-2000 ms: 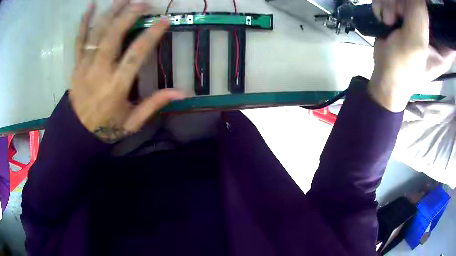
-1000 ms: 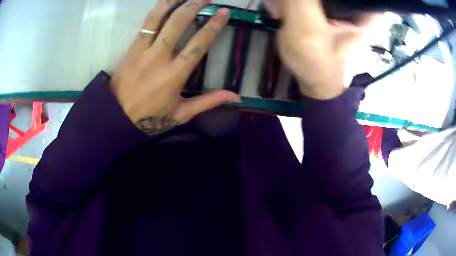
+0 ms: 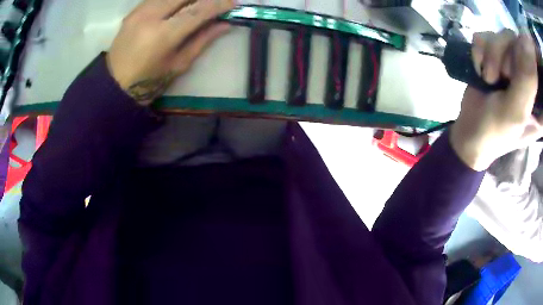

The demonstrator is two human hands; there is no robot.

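Observation:
A green circuit board strip (image 3: 321, 22) lies across the white bench, with several black plastic housings (image 3: 299, 67) standing off it towards the bench's front edge. Thin red lead wires run along the housings. My left hand (image 3: 172, 41) rests at the strip's left end, fingertips on or beside it; its exact contact is unclear. My right hand (image 3: 500, 89) is closed around the black electric screwdriver (image 3: 467, 64), right of the strip and apart from it. The screwdriver's tip points left, near the screw feeder (image 3: 449, 27).
The bench's green front edge (image 3: 226, 106) runs below the housings. Dark assemblies (image 3: 13, 53) lie at the far left. Red stools (image 3: 398, 148) show below the bench. A blue bin (image 3: 494, 280) is at lower right. A person's pale clothing (image 3: 512, 196) shows at right.
My right hand has moved from over the strip to the right with the screwdriver. My left hand has shifted left to the strip's end, uncovering the housings.

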